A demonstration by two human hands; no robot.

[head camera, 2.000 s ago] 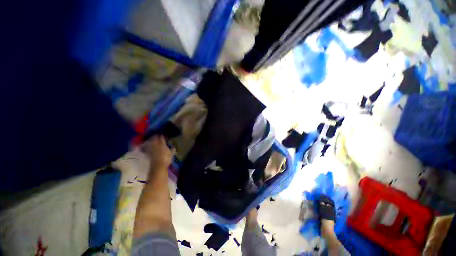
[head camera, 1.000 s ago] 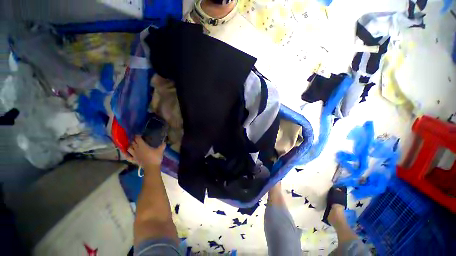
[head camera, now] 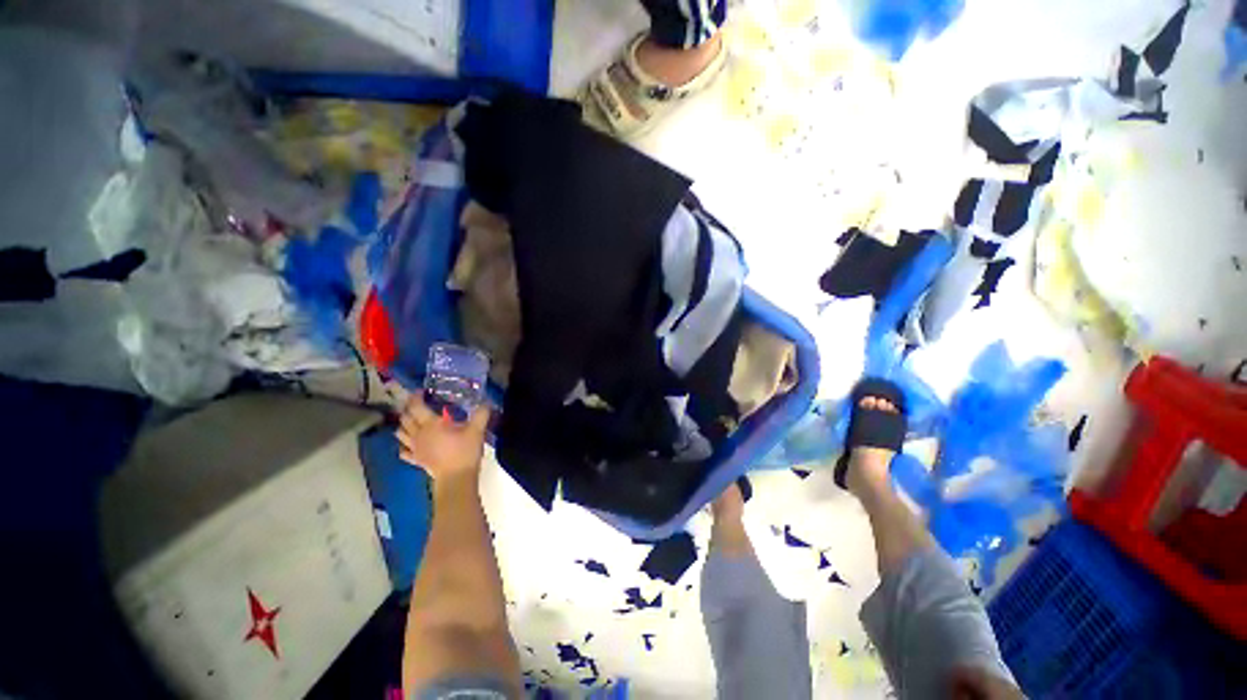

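My left hand (head camera: 445, 440) reaches in from the bottom and holds a phone (head camera: 457, 380) with a lit screen, at the left edge of a blue-rimmed basket (head camera: 804, 376). Black cloth pieces (head camera: 588, 233) with pale grey-white bands (head camera: 691, 280) are heaped in the basket, and beige cloth (head camera: 766, 369) shows at its sides. A small blurred patch of skin at the bottom edge, by my right knee, looks like part of my right hand (head camera: 979, 687); its fingers are cut off.
A red crate (head camera: 1162, 479) and a blue crate (head camera: 1080, 602) stand at the right. A cream box with a red star (head camera: 253, 547) is at lower left. Another person's foot in a beige shoe (head camera: 650, 89) is at the top. Black scraps and blue plastic (head camera: 1005, 424) litter the floor.
The view has swung towards the basket and the floor. The phone, dark a second ago, now shows a lit screen. My right foot has moved closer to the basket.
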